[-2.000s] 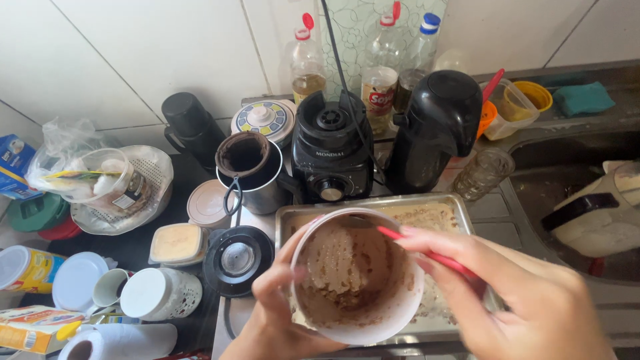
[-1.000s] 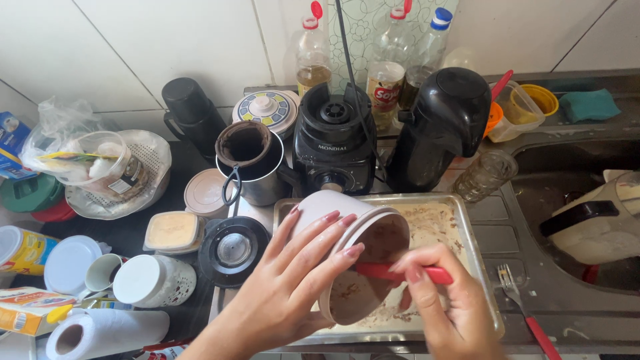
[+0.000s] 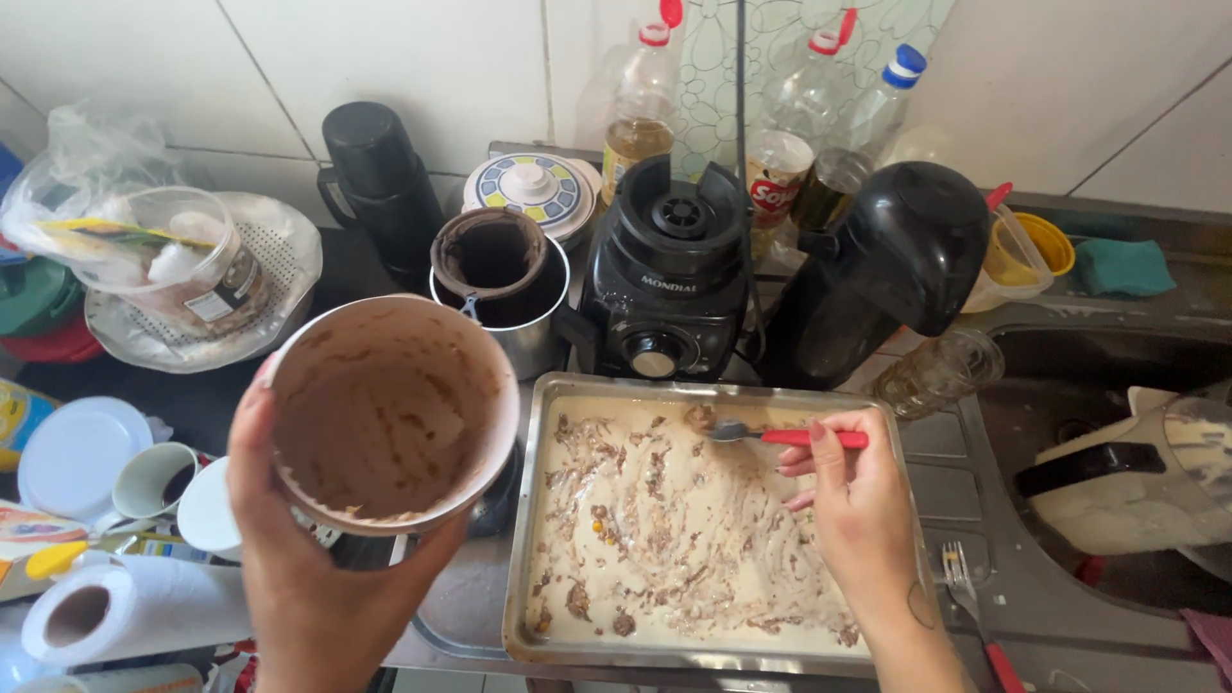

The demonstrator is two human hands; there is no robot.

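My left hand (image 3: 327,587) holds a round pinkish container (image 3: 390,414) tilted so its inside shows, with brown residue on the walls. In my right hand (image 3: 852,481) is a spoon with a red handle (image 3: 813,438); its metal bowl is at the surface of the batter near the far edge of the pan. The rectangular metal baking pan (image 3: 513,568) holds pale batter (image 3: 674,520) with brown clumps and streaks spread through it. The container is left of the pan, above the counter.
Behind the pan stand a black blender base (image 3: 669,279), a black pump thermos (image 3: 876,260) and a metal pot (image 3: 553,318). A fork (image 3: 972,597) and a glass (image 3: 938,371) are at its right, beside the sink (image 3: 1039,356) with a pitcher (image 3: 1136,481). A paper towel roll (image 3: 144,611) lies left.
The container has moved left, away from above the pan. My right hand has taken the spoon out of the container and holds it at the batter.
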